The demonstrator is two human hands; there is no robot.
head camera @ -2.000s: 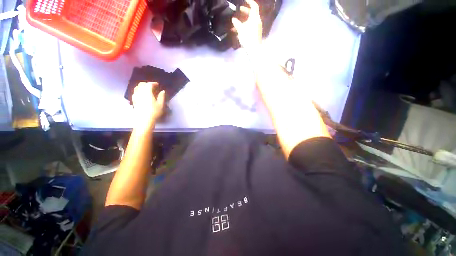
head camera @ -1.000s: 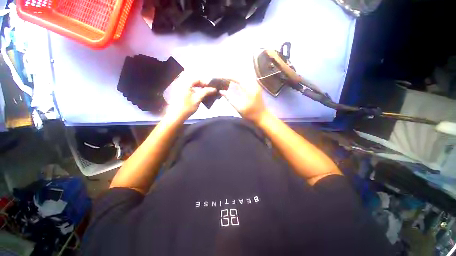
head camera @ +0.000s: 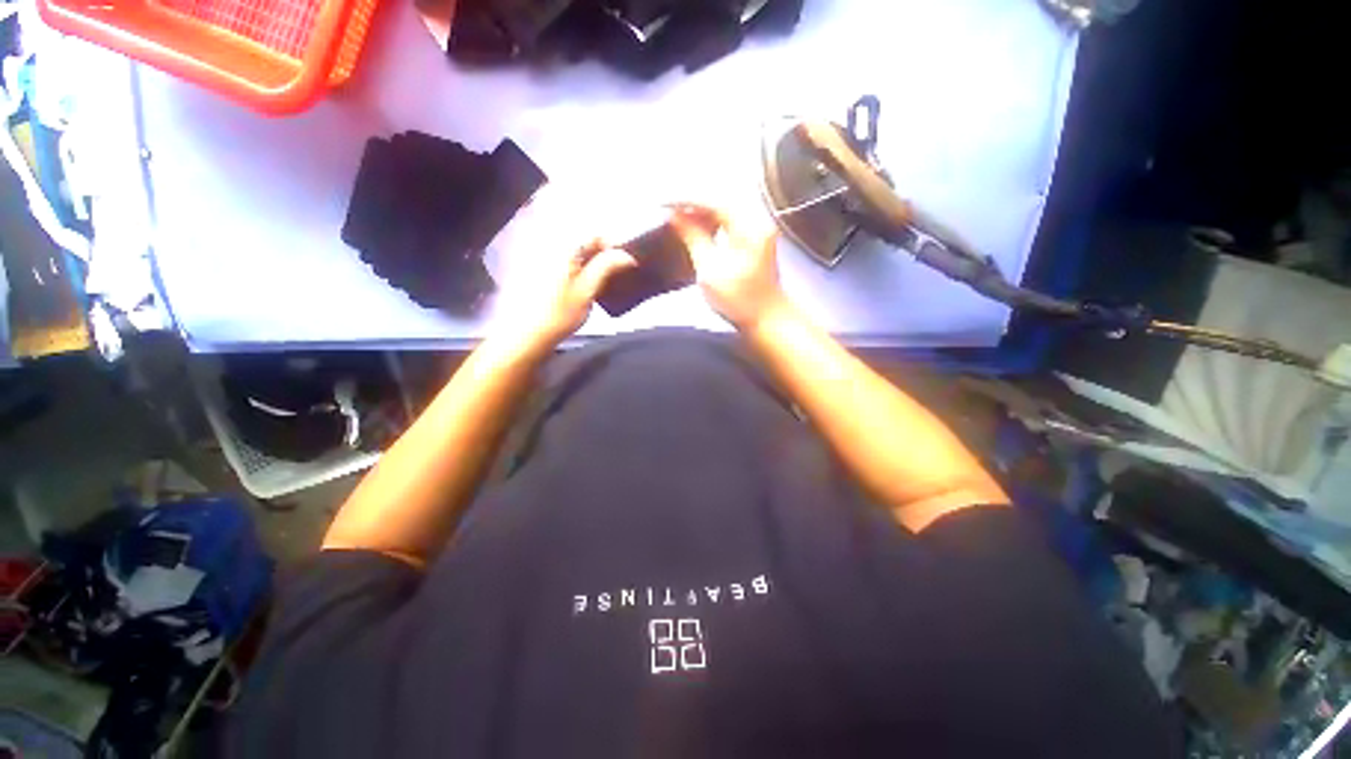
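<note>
A small black fabric piece [head camera: 648, 270] is held between my two hands just in front of my body, over the table's near part. My left hand [head camera: 571, 291] grips its left end between thumb and fingers. My right hand [head camera: 732, 267] grips its right end. The neat black pressed stack [head camera: 433, 220] lies on the table to the left of my left hand. The steam iron [head camera: 818, 190] rests on the table to the right of my right hand, with no hand on it.
The loose black pile [head camera: 622, 30] lies at the table's far side. The red-orange basket [head camera: 282, 98] is at the far left. The iron's hose [head camera: 990, 282] runs right over the edge of the white table cover [head camera: 267, 223]. A pale crate [head camera: 292, 478] stands below at left.
From two seconds ago, my right hand came back from the far pile and my left hand left the stack. Both now hold one piece, which looks flatter and wider than one second ago.
</note>
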